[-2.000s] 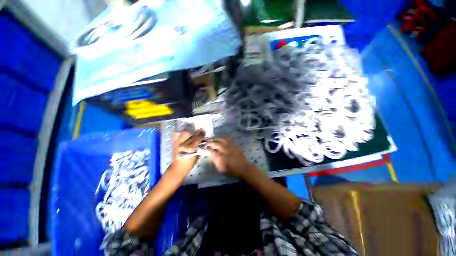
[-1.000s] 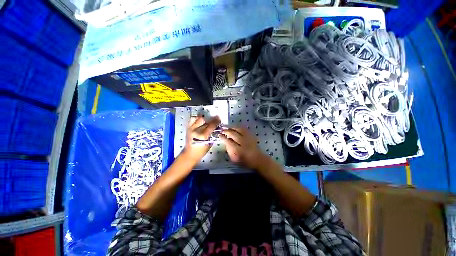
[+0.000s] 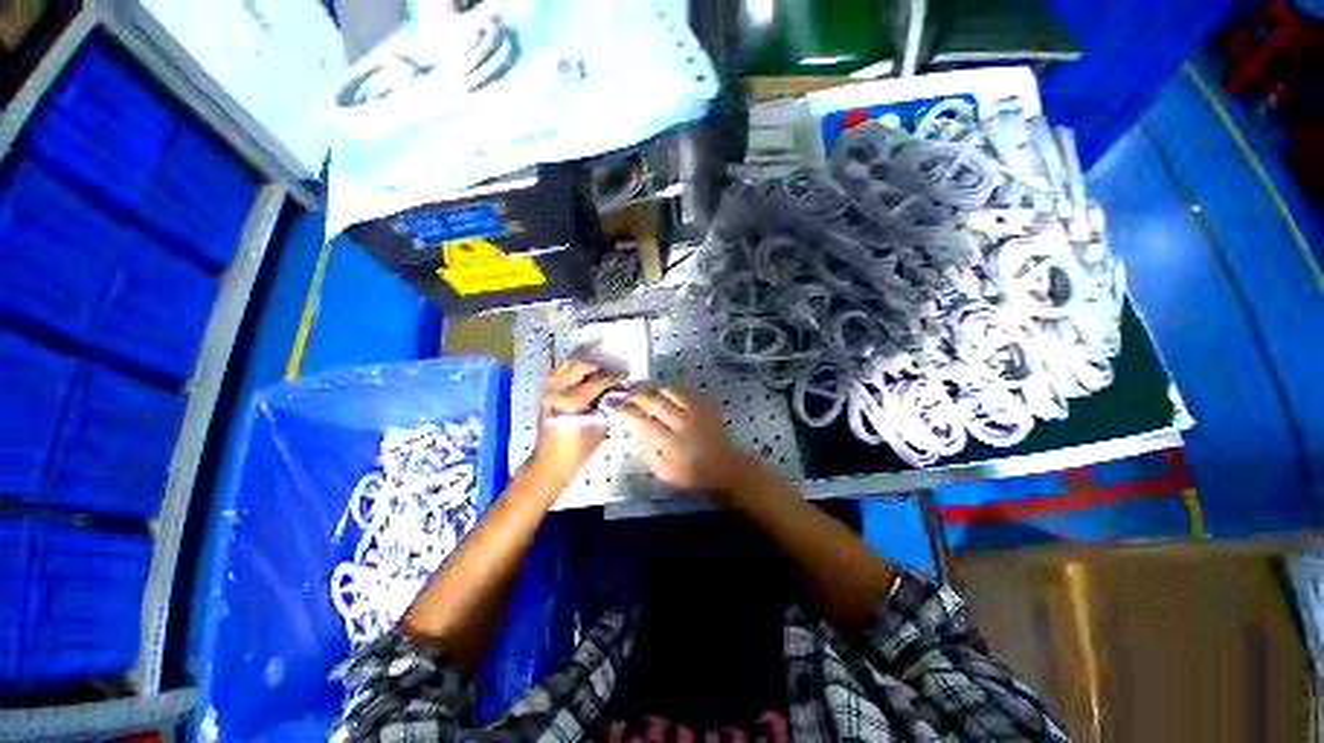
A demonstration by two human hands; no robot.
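My left hand [image 3: 571,408] and my right hand [image 3: 678,437] meet over the front of the perforated metal plate [image 3: 741,417]. Between their fingertips is a small white cable piece [image 3: 611,402], with a white end sticking out to the left at my left fingers. Both hands pinch it; the fingers hide most of it, and its exact shape is blurred. A pale rectangular block [image 3: 624,343] lies on the plate just beyond my hands.
A heap of coiled cables [image 3: 929,290] covers the right side. A blue tote [image 3: 276,508] with white cables [image 3: 414,508] stands left. A black housing [image 3: 559,240] with a yellow label, draped with a pale sheet [image 3: 610,109], stands beyond. A carton [image 3: 1162,624] is lower right.
The view has shifted and tilted with the head. Both hands stay together over the plate around the small white piece; their fingers have moved only slightly.
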